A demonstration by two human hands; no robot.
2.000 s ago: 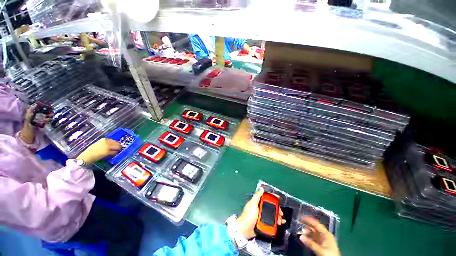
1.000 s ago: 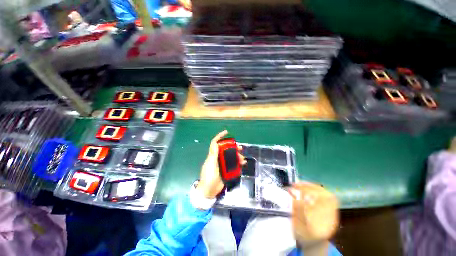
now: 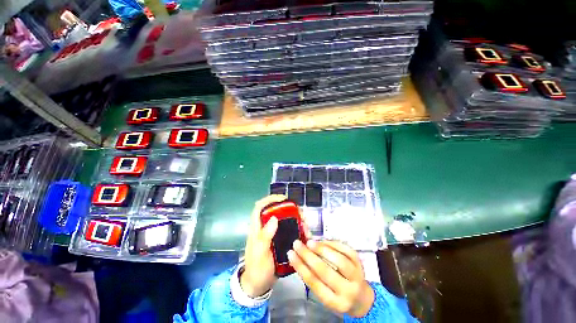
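Note:
My left hand (image 3: 256,265) holds a red phone unit (image 3: 276,214) upright at the near edge of the bench, with its dark window facing me. My right hand (image 3: 331,274) is at the unit's right side, its fingertips touching the lower part of the dark window. Whether the right fingers pinch anything is hard to tell. The lens tray (image 3: 379,217) lies just behind the hands, with black rectangular lenses (image 3: 313,194) in its rear rows; the hands hide its near left part.
The phone blister tray (image 3: 142,211) is at left with red and black units, beside a blue parts basket (image 3: 65,207). Tall stacked blister trays (image 3: 316,60) stand behind on a wooden board (image 3: 354,110). Tweezers (image 3: 388,151) and film scraps (image 3: 402,228) lie right. Co-workers' pink sleeves (image 3: 556,252) flank both sides.
The view has turned and shifted. My right hand has moved left from beyond the lens tray onto the unit. The unit, still in my left hand, is now nearer to me.

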